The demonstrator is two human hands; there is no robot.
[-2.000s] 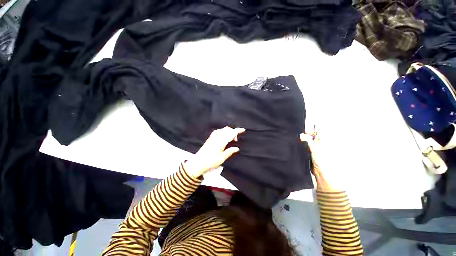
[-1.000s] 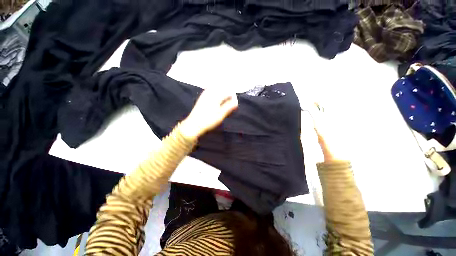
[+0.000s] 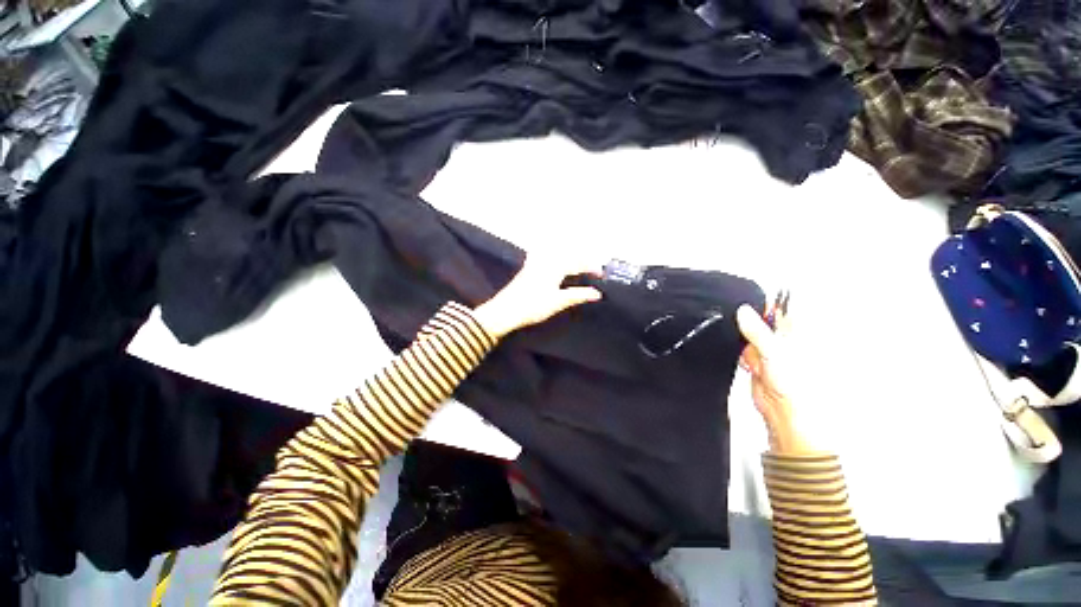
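A black garment (image 3: 616, 403) lies over the white tabletop, its wide end towards me and a leg-like part running to the left. A small grey-white label (image 3: 625, 273) shows at its upper edge, and a pale thread loop (image 3: 682, 336) lies on the cloth below it. My left hand (image 3: 539, 296) pinches the upper edge just left of the label. My right hand (image 3: 762, 344) is at the right edge, thumb on the cloth, with small snips (image 3: 780, 305) partly showing at the fingers.
Dark garments (image 3: 616, 83) heap along the far edge and the left side. Plaid garments (image 3: 931, 125) lie at the far right. A navy pouch (image 3: 1008, 291) with a light strap rests on the right. The white tabletop (image 3: 877, 415) has its near edge by my body.
My left hand has moved up from the middle of the cloth to the upper edge. My right hand is back against the right edge. The upper edge is folded over and a thread loop now shows.
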